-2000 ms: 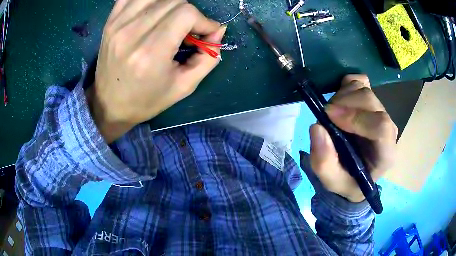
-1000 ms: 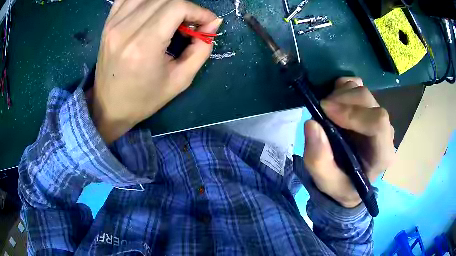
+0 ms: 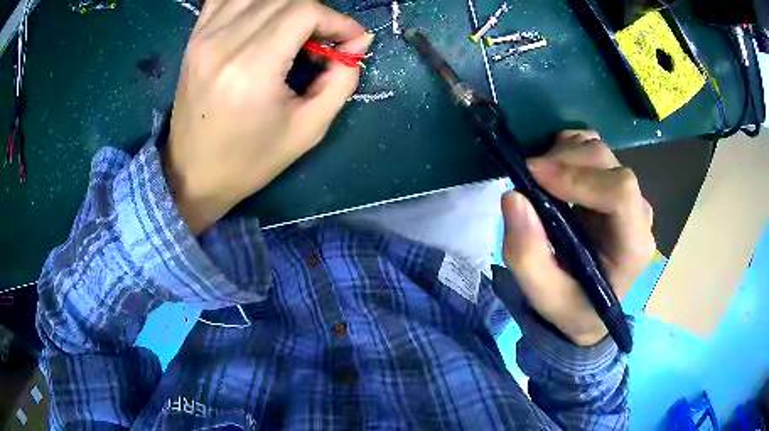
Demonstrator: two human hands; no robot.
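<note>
My left hand (image 3: 253, 105) holds red wires (image 3: 336, 55) between thumb and forefinger; their short bare ends point right. My right hand (image 3: 586, 236) is shut around the black handle of a soldering iron (image 3: 540, 198). The iron's dark tip points up and left, a little right of the wire ends and not touching them. A thin silvery strand (image 3: 396, 18) stands near the tip. A twisted lead (image 3: 371, 97) lies on the mat below the wire ends. What lies inside my left palm is mostly hidden.
Small silvery parts with yellow-green ends (image 3: 516, 42) lie beyond the iron. A yellow sponge (image 3: 662, 63) sits in the black stand (image 3: 620, 59) at upper right, with a black cable (image 3: 746, 130) beside it. Dark and red wires (image 3: 18, 101) lie at far left on the green mat (image 3: 93, 202).
The red wires have moved slightly up and left, away from the twisted lead. The iron has shifted a little left and its tip slightly down. Both hands keep their hold.
</note>
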